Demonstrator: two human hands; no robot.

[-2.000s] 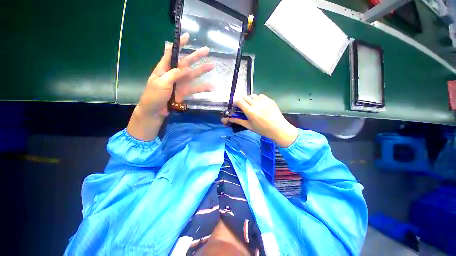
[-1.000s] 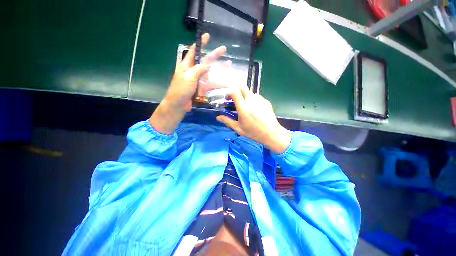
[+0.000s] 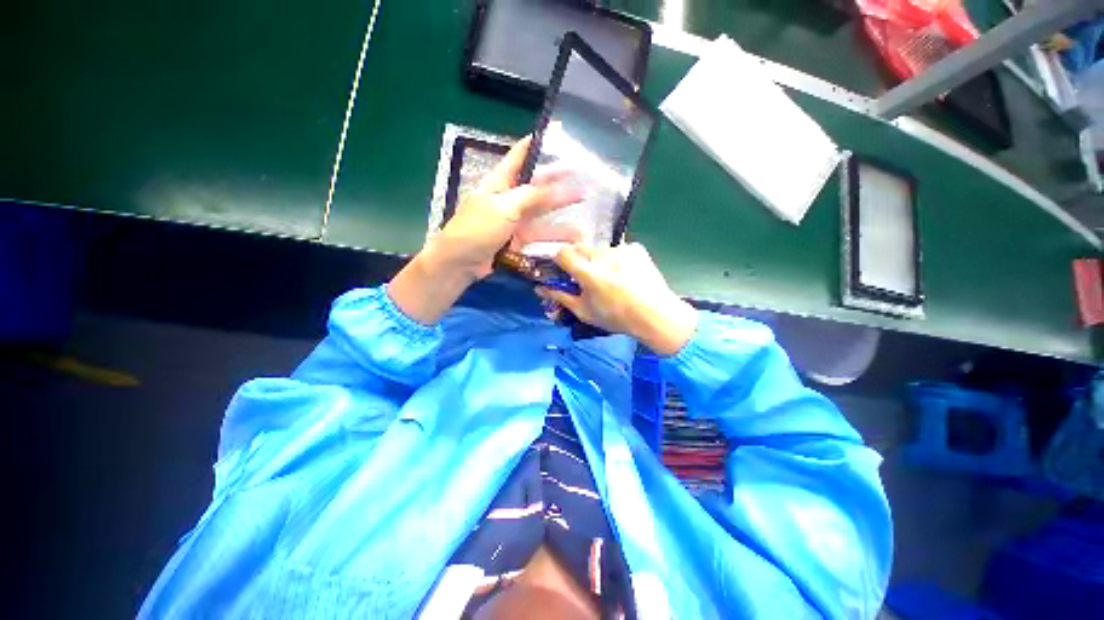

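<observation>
A clear touch panel with a black border (image 3: 593, 121) is held tilted above the bench's near edge. My left hand (image 3: 496, 218) grips its left side from beneath, and the fingers show through the glass. An orange-gold flex cable (image 3: 521, 262) shows at the panel's near edge. My right hand (image 3: 615, 288) is at the near right corner with a small dark blue tool (image 3: 559, 286) in its fingers; the tool's tip is hidden. Another black-framed panel (image 3: 458, 170) lies on a whitish bubble sheet (image 3: 438, 194) behind my left hand, partly covered.
A stack of black-edged panels (image 3: 551, 49) is behind the held panel. White interleaf sheets (image 3: 757, 133) lie skewed to the right. Set-aside panels (image 3: 886, 236) are further right. A blue crate (image 3: 648, 400) is by the lap, a blue stool (image 3: 969, 426) at right.
The held panel has turned and moved right, now leaning to the right at its far end. More of the panel beneath and the stack behind shows. Both hands still hold on near its lower edge.
</observation>
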